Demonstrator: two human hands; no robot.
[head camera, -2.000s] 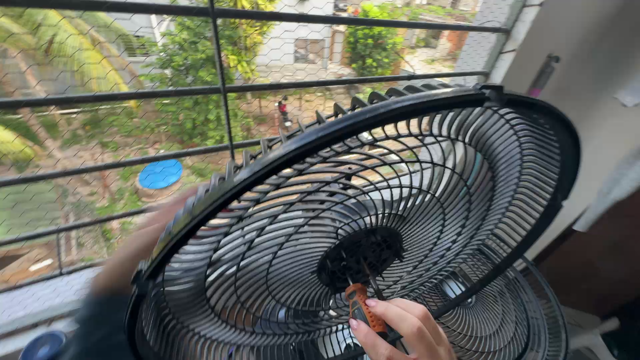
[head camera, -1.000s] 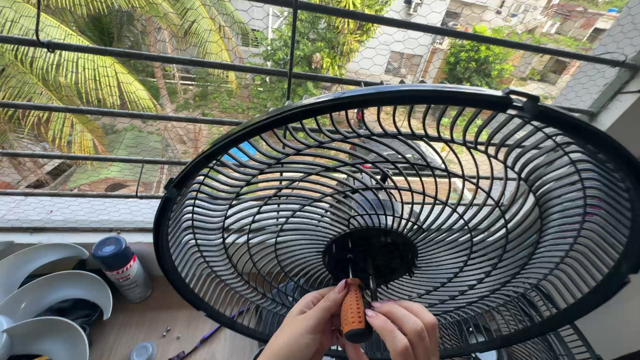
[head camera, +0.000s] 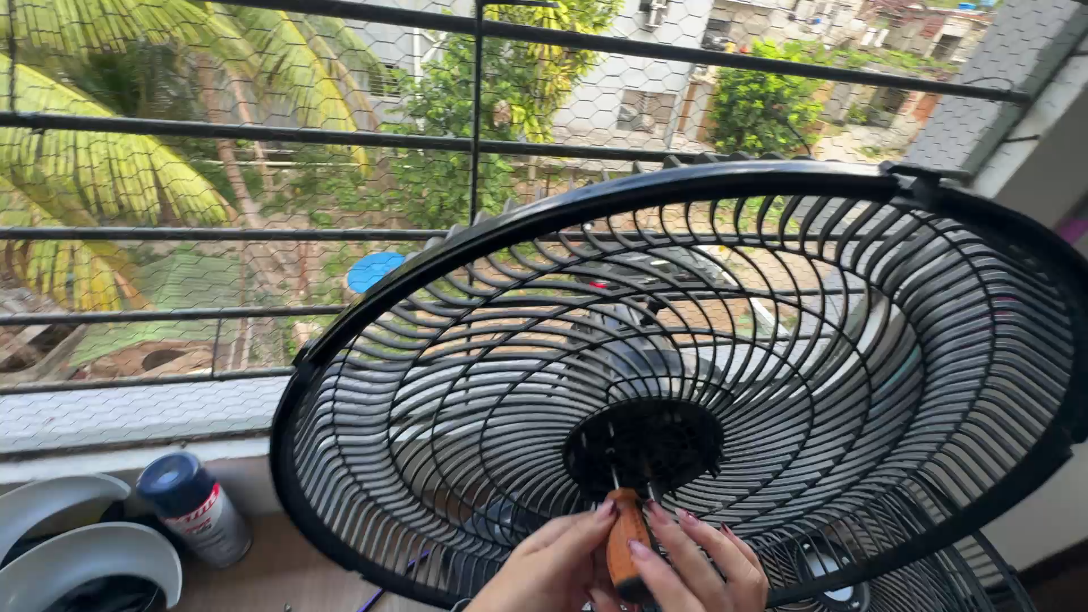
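Note:
A screwdriver with an orange and black handle (head camera: 625, 540) is held upright between both hands. My left hand (head camera: 552, 561) pinches the handle from the left, and my right hand (head camera: 710, 561) has its fingers on the handle's right side. The shaft points up to the dark central hub (head camera: 643, 442) of a black plastic fan grille (head camera: 807, 408). What the tip touches is too dark to tell. A second thin metal shaft or rod stands beside the screwdriver, by my right fingertips. The grille is tilted, its hub just above my hands.
Gray fan blades (head camera: 93, 552) and a spray can with a dark blue cap (head camera: 195, 510) are on the wooden surface at lower left. Behind the grille, black window bars (head camera: 357, 136) carry wire mesh. Another grille (head camera: 926, 552) shows at lower right.
Two seconds ago my left hand was at the grille's left rim; now it is on the screwdriver beside my right hand. Since one second ago both hands have stayed on the screwdriver.

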